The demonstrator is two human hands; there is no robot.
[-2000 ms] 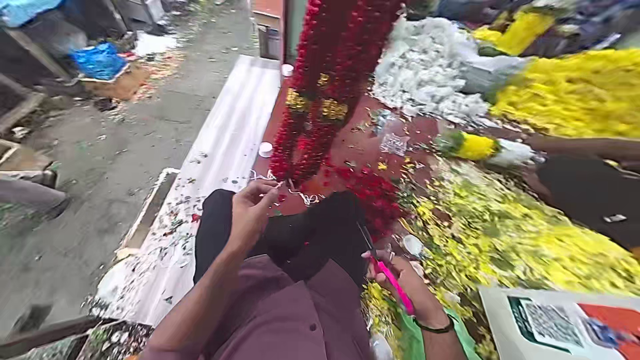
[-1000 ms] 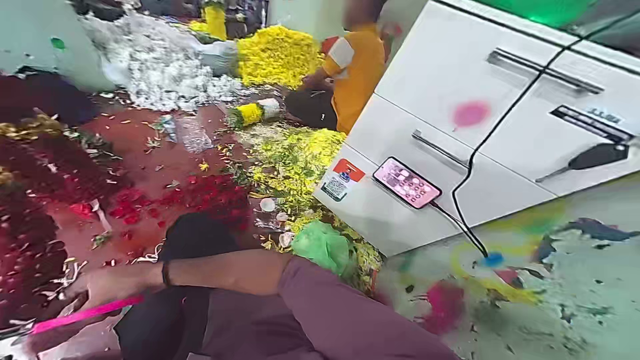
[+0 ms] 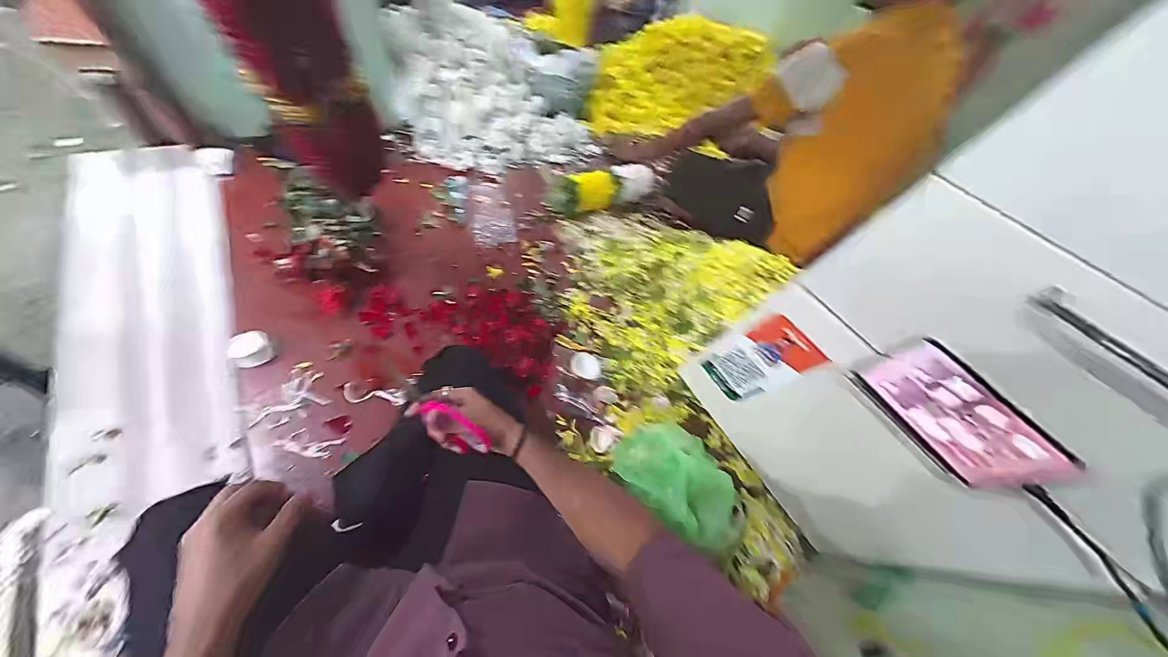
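My right hand (image 3: 467, 422) is closed around pink-handled scissors (image 3: 456, 427) above my dark-trousered leg; their blades cannot be made out. My left hand (image 3: 242, 525) rests palm down at my left thigh, its fingers bent, and nothing shows in it. In front of my knees lie loose red petals (image 3: 497, 324) and white string scraps (image 3: 301, 406) on the red floor. A thick red garland (image 3: 310, 100) with gold bands hangs at the upper left, blurred.
White flowers (image 3: 493, 100), yellow flowers (image 3: 675, 73) and yellow-green blossoms (image 3: 675, 292) form heaps. A person in orange (image 3: 867, 119) sits beyond. A green plastic bag (image 3: 680, 488) lies right of me, beside a white drawer cabinet (image 3: 1031, 255) bearing a phone (image 3: 967, 415).
The view has swung strongly. My left hand, near the garland's lower end two seconds ago, is now at my thigh. My right hand has kept hold of the scissors.
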